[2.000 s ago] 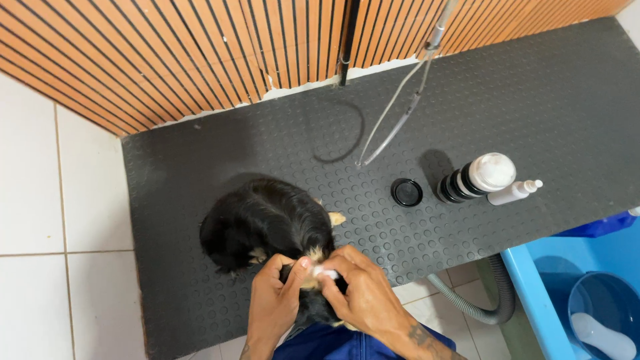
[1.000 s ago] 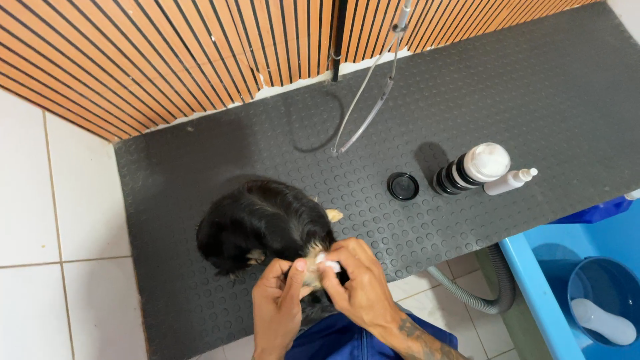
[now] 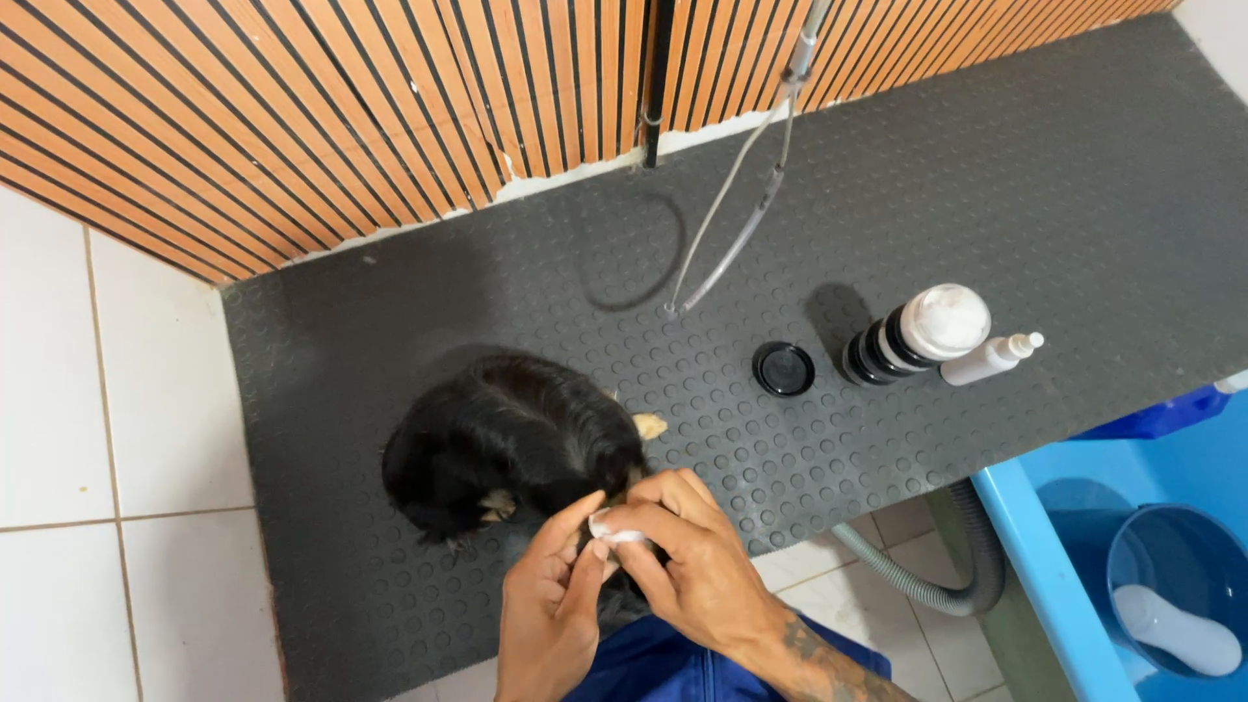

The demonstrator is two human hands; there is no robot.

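A small black dog with tan paws (image 3: 517,429) lies curled on the black studded rubber mat (image 3: 468,283), its head end near my hands and mostly hidden by them. My right hand (image 3: 682,546) pinches a white cotton piece (image 3: 619,529) between thumb and fingers. Close on its left, my left hand (image 3: 561,595) has its thumb and fingertips bent toward the cotton; whether they grip it or some of the dog's fur is unclear. Both hands are above the dog, at the near edge of the mat.
To the right stand a stacked jar with white contents (image 3: 944,322), a white spray bottle (image 3: 990,359) and a round black lid (image 3: 784,369). A clear tubing loop (image 3: 741,234) hangs over the mat. A blue tub (image 3: 1043,575) holds a bucket (image 3: 1180,546); a grey hose (image 3: 936,590) runs beside it.
The cotton and my right fingers were down at the dog's head; now the cotton shows between both hands' fingertips. The dog stays curled in the same place.
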